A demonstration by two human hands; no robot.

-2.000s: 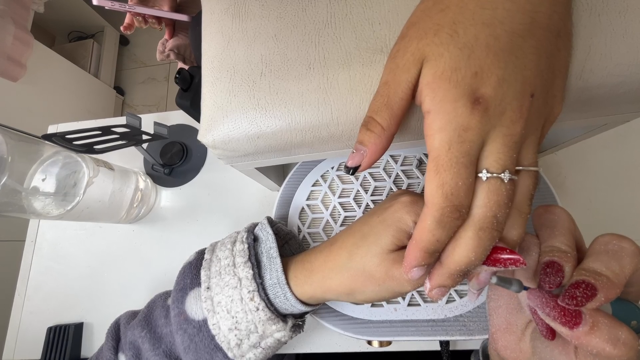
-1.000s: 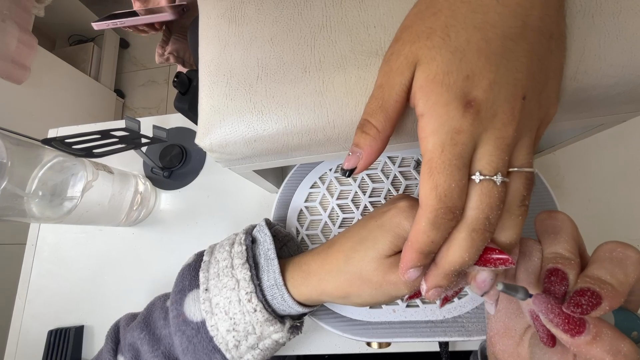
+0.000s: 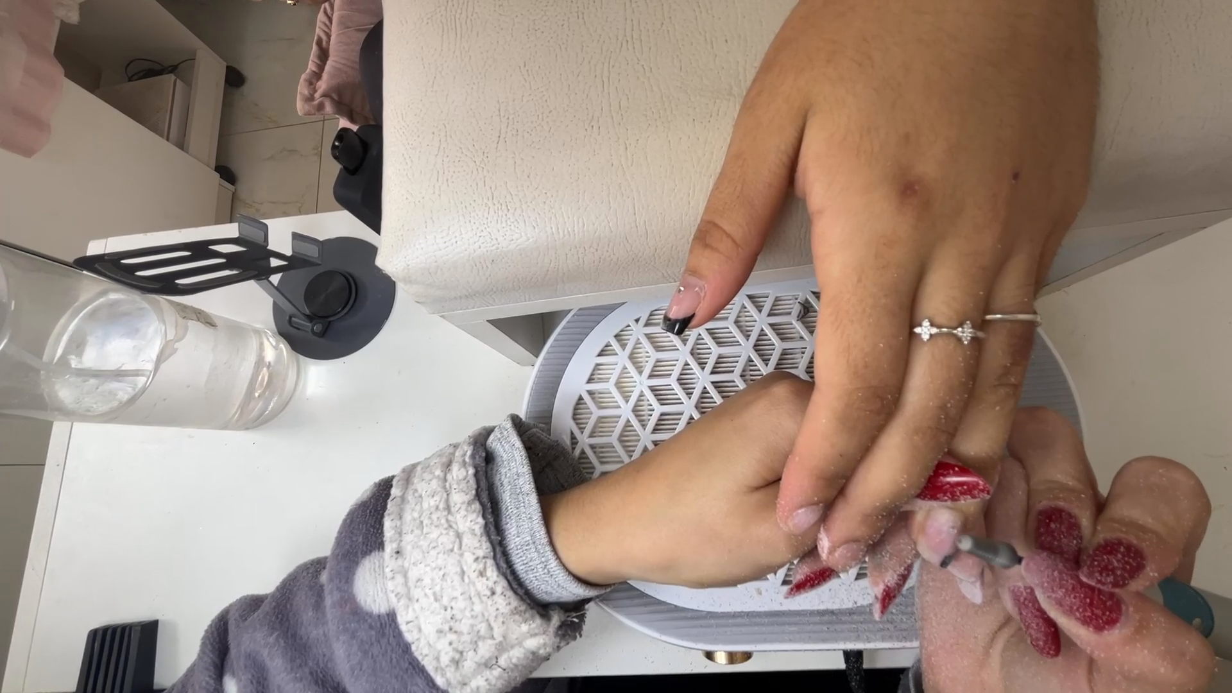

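Note:
My left hand (image 3: 674,496), in a fleece sleeve with a grey knit cuff, reaches from the lower left and grips the fingers of another person's hand (image 3: 895,202). Its long red nails show around those fingers. The other person's hand comes down from the top, with two rings and a black-tipped thumbnail. At the lower right my right hand (image 3: 1097,577), red-nailed and dusty, is closed around a nail drill handpiece (image 3: 1189,604). The grey metal shank (image 3: 991,551) points left, close to a fingertip of the held hand; whether the bit touches is unclear.
Beneath the hands lies a dust collector with a hexagon-patterned grille (image 3: 645,375). A cream padded armrest (image 3: 577,125) stands above it. On the white table (image 3: 356,385) are a black folding stand (image 3: 327,294) and a clear container (image 3: 221,366). A black slotted object (image 3: 117,657) is at lower left.
The pink phone and the hand holding it, at the upper left before, are now out of view. The drill and both my hands stay in about the same place.

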